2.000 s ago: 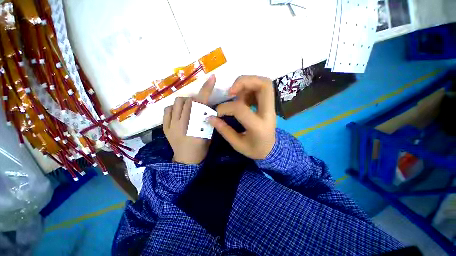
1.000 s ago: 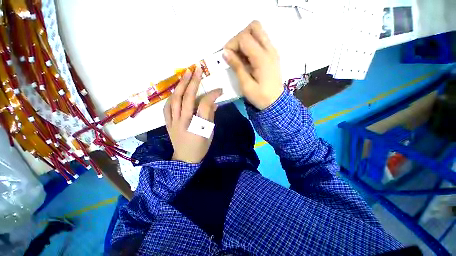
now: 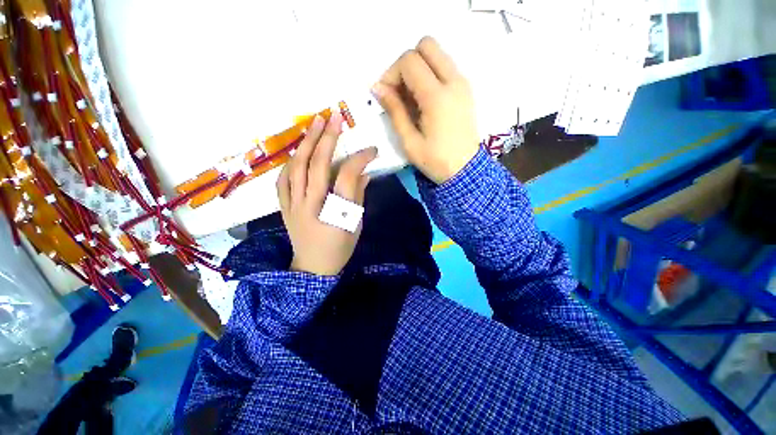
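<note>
Orange flex circuits with dark red lead wires lie in a slanting strip on the white bench. My left hand presses its fingertips on the right end of the strip. A small white card with one dot rests on the back of my left hand near the thumb. My right hand is just right of the strip end, thumb and index finger pinched at a small white piece with a dark dot; its outline is washed out against the bench.
Dense orange strips with red wires hang over the left bench edge, beside clear plastic. Dotted sheets and a sheet with photos lie at right. A blue frame stands lower right. A person's legs and shoes show lower left.
Since the earliest frame, my right hand has left the card on my left hand and moved up; my left fingers have come onto the strip. A person's legs have come into view lower left.
</note>
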